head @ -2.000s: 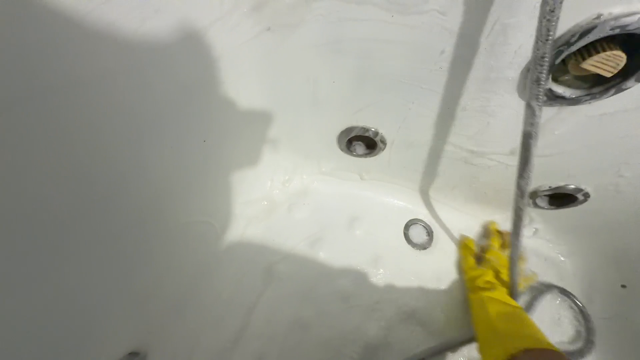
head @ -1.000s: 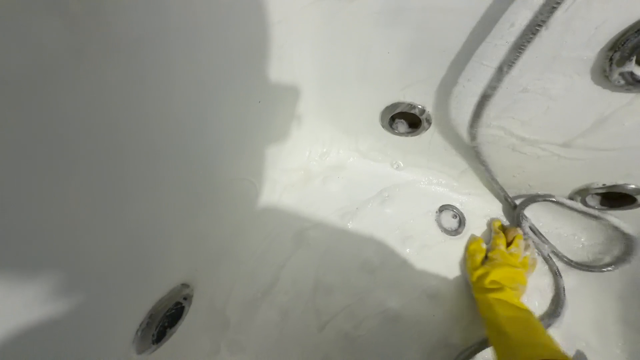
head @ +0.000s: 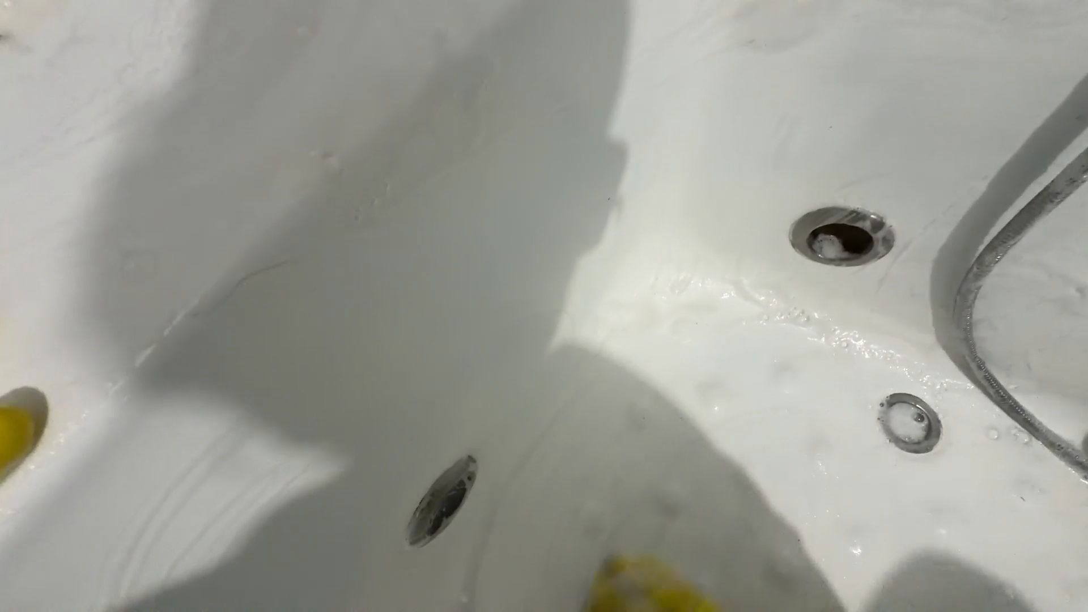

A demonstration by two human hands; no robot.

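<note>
At the left edge of the head view, a small part of my left hand (head: 13,438) in a yellow rubber glove lies close to the white bathtub wall (head: 212,280). The yellow-gloved fingers of my right hand (head: 650,586) show, blurred, at the bottom edge, over the shaded part of the tub. Most of both hands is out of frame, so what they hold cannot be told. Right of my right hand, a round metal drain fitting (head: 910,422) with suds in it sits in the wet tub floor.
A metal shower hose (head: 977,340) curves down the right side. One metal-rimmed jet opening (head: 841,236) with foam inside is at the upper right, and another jet opening (head: 442,500) is at lower centre. A large shadow crosses the tub.
The view has swung left. The gloved hand seen beside the hose and drain is now away from them, at the bottom edge. A second bit of yellow glove has appeared at the left edge.
</note>
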